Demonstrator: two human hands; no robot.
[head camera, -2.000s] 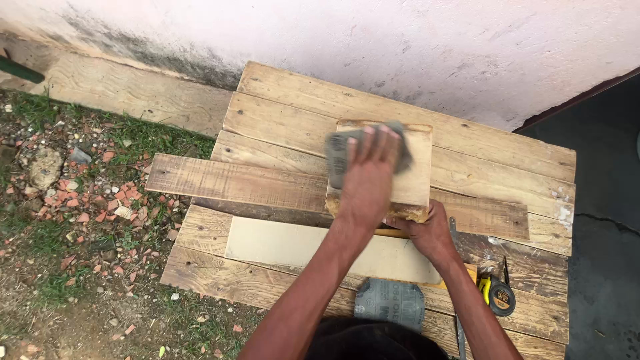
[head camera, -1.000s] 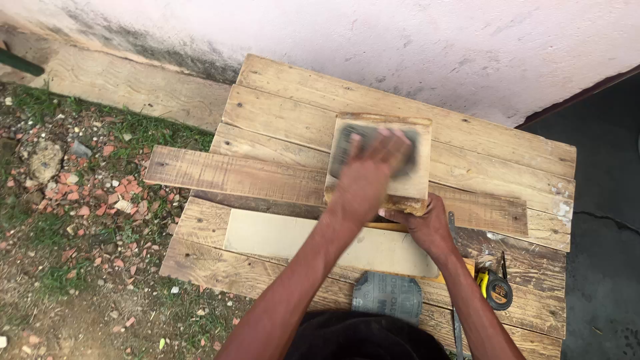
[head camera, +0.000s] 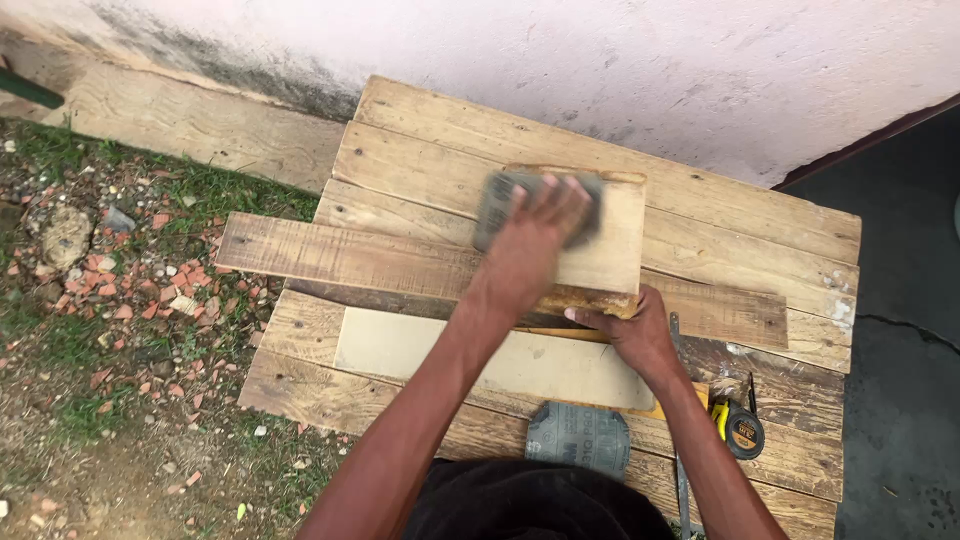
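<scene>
Blurred by motion, my left hand presses a grey sandpaper sheet flat on the pale top face of a wooden block. The fingers lie spread over the sheet, at the left and middle of the face. My right hand grips the block's near right corner, its thumb along the rough brown near edge. Under the block lies a long brown board. Nearer me are a pale flat board and a second sandpaper piece, which bears printing.
The plank table stands beside a pale pink wall. At its right are a yellow and black tape measure and a thin metal strip, partly behind my right forearm. Grass and broken rubble cover the ground at left.
My left hand and the sandpaper have shifted left on the block's face since one second ago. My right hand keeps its grip on the near right corner.
</scene>
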